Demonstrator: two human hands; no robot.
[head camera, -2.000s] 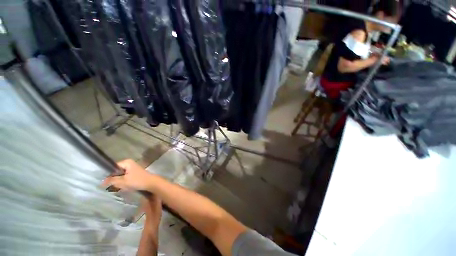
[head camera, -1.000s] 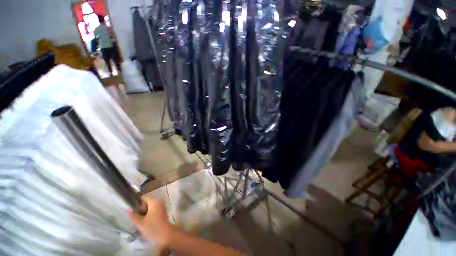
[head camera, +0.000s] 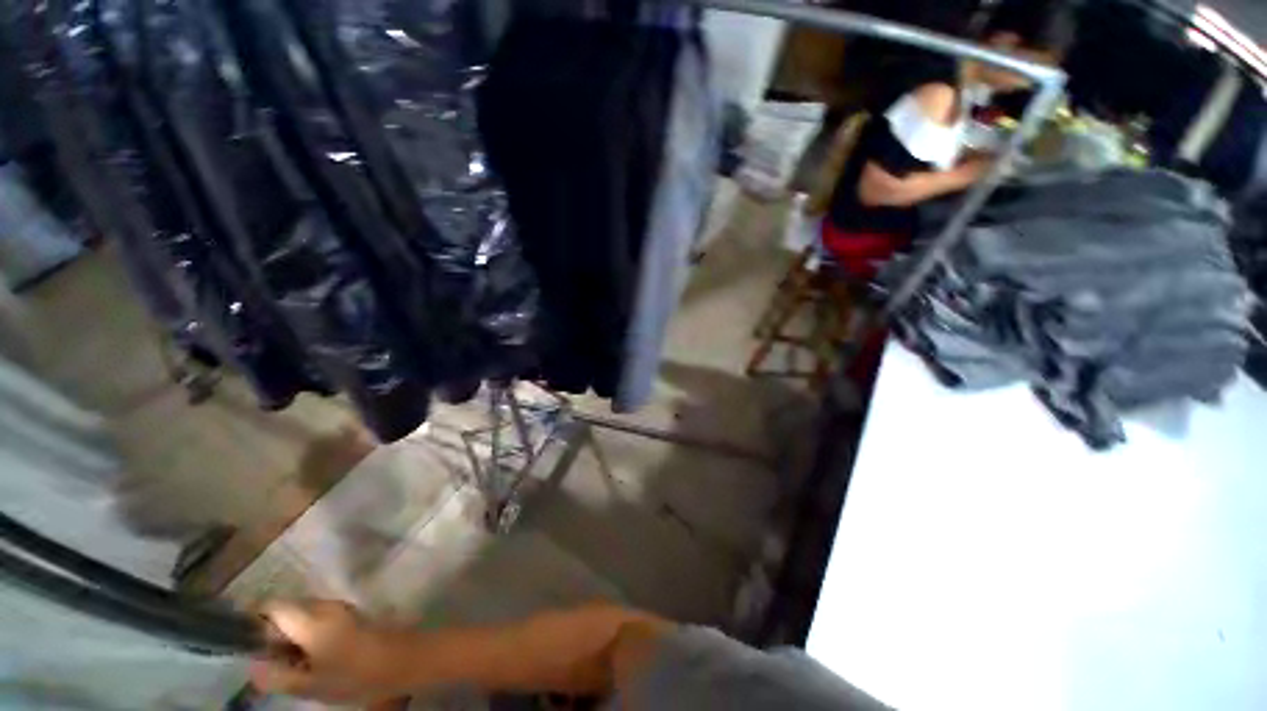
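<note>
A dark, shiny metal pole (head camera: 125, 595) slants in from the left edge, in front of pale cloth. My right hand (head camera: 323, 653) is closed around its lower right end. My right forearm crosses the bottom of the view from a grey sleeve. The fingers are blurred and partly hidden. My left hand cannot be made out. White garments (head camera: 63, 458) are at the left edge, blurred and cut off.
Dark garments under clear film (head camera: 348, 208) hang ahead, beside uncovered black ones (head camera: 577, 195). A metal rack base (head camera: 507, 452) stands on the floor. Grey garments (head camera: 1098, 278) lie on a white table (head camera: 1028, 556) at right. A person (head camera: 903, 181) sits behind on a wooden stool (head camera: 806, 313).
The view swung left, then back right. The pole and my right hand now sit lower in the picture, and the pole lies flatter. My left arm, seen two seconds ago, is no longer distinguishable.
</note>
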